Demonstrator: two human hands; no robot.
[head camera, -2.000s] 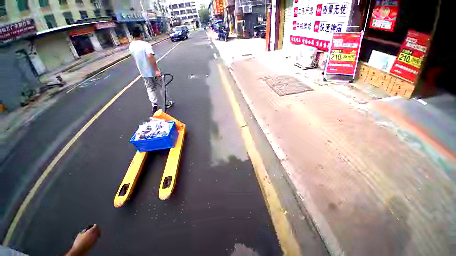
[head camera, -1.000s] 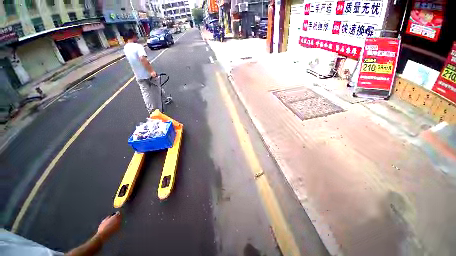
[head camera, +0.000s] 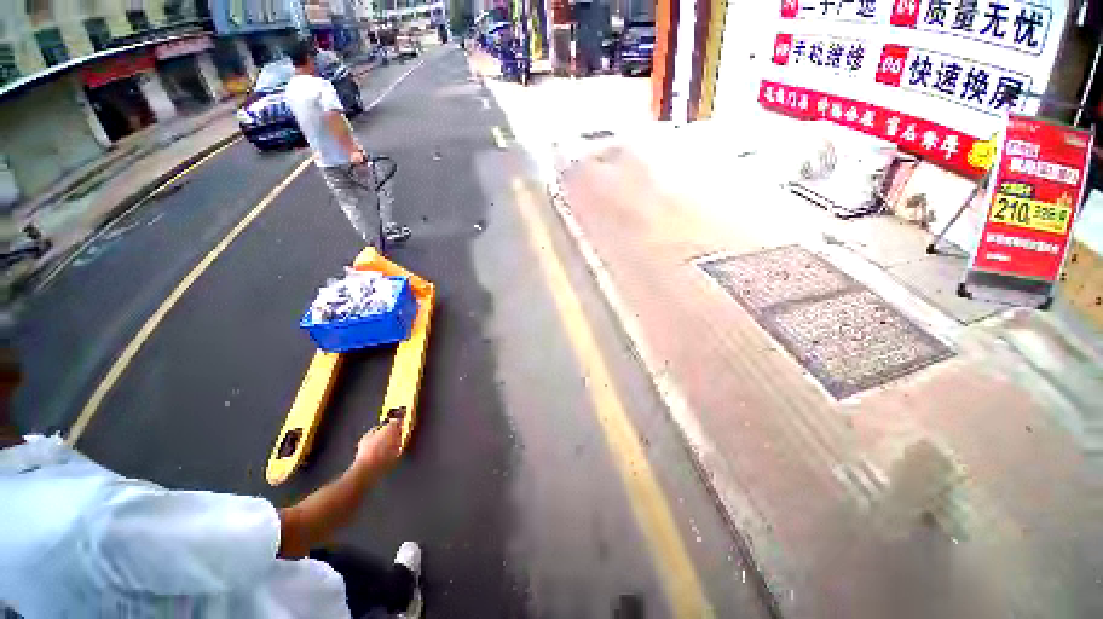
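Note:
A blue crate heaped with shiny, whitish bagged items sits across the forks near the head of a yellow-orange hand pallet truck. A person in a white top and grey trousers walks ahead on the road with a hand at the truck's black looped handle. Neither of my own hands is in view.
A second person in a white shirt is close at the lower left, one arm reaching toward the fork tips. A dark car is ahead left. A red sign stand and a metal cover are on the right pavement.
The second person has come further into view from the lower left, the arm now near the right fork tip. The dark car is nearer. The shop signs have shifted right and grown larger.

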